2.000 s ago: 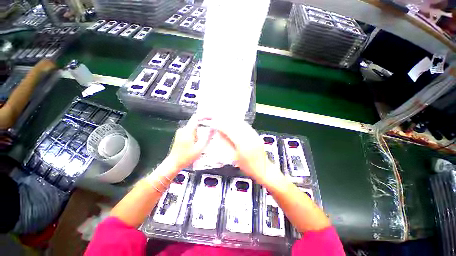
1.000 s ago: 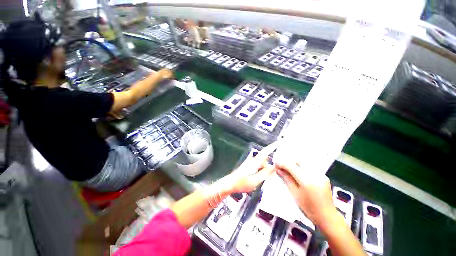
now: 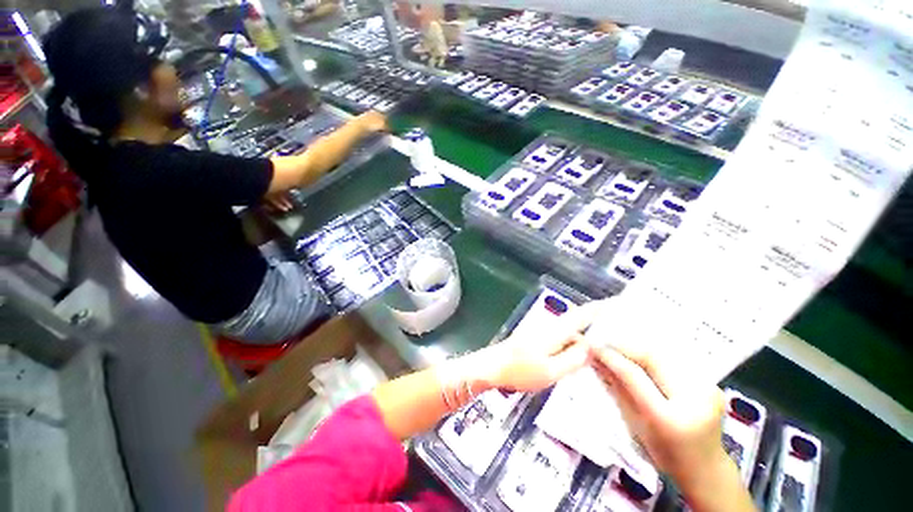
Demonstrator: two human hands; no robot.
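Observation:
A wide white label strip (image 3: pixel 751 230) with rows of small print runs from the upper right down to my hands. My left hand (image 3: pixel 546 352) pinches at the strip's left edge, fingertips close to my right hand's. My right hand (image 3: pixel 666 410) holds the strip's lower part, thumb and fingers closed on it. The strip's lower end hangs over the working blister tray (image 3: pixel 481 478). White devices (image 3: pixel 798 475) with dark oval windows sit in its pockets. My hands and the strip hide the tray's middle. Whether a single label is at my fingertips, I cannot tell.
A label roll (image 3: pixel 428 300) stands left of the tray, beside an empty blister tray (image 3: pixel 345 262). Stacked filled trays (image 3: pixel 481 215) lie beyond my hands. A cardboard box (image 3: pixel 225 450) with whitish waste is below left. A seated person (image 3: pixel 190 210) in black reaches over the bench at left.
The view has swung left, bringing the seated person and box into sight. The strip now slants to the upper right and its print is readable as rows. Both hands stay on the strip.

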